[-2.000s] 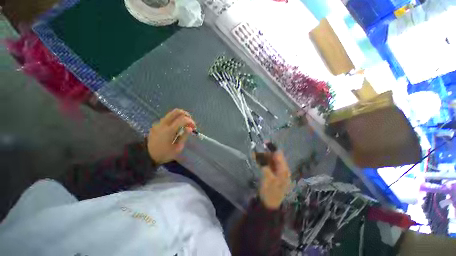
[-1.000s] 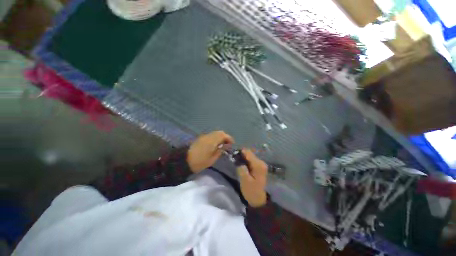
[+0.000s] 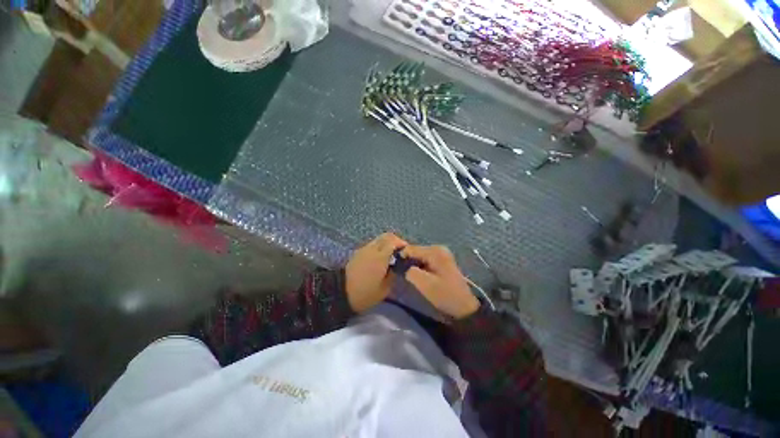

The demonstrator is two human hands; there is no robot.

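Note:
My left hand [image 3: 371, 272] and my right hand [image 3: 443, 281] meet at the near edge of the grey mat [image 3: 316, 162]. Their fingertips close together on a small dark fitting [image 3: 398, 262], mostly hidden by the fingers. A thin white cable [image 3: 481, 293] shows beyond my right hand. A bunch of white-sleeved cables [image 3: 434, 150] lies mid-mat, with green ends fanned at the back and white tips towards me. A small dark piece [image 3: 506, 296] lies on the mat to the right of my right hand.
A pile of grey-white cable assemblies [image 3: 658, 291] lies at the right. A white perforated tray [image 3: 428, 26] with red wired parts [image 3: 590, 64] runs along the back. A white roll [image 3: 241, 38] stands at back left. A brown carton [image 3: 723, 128] is at the right. Pink plastic [image 3: 154, 201] hangs below the left edge.
My hands, apart two seconds ago with a white cable trailing from my left hand, are now together at the fitting. The camera view has shifted. The bunch lies with its tips uncovered.

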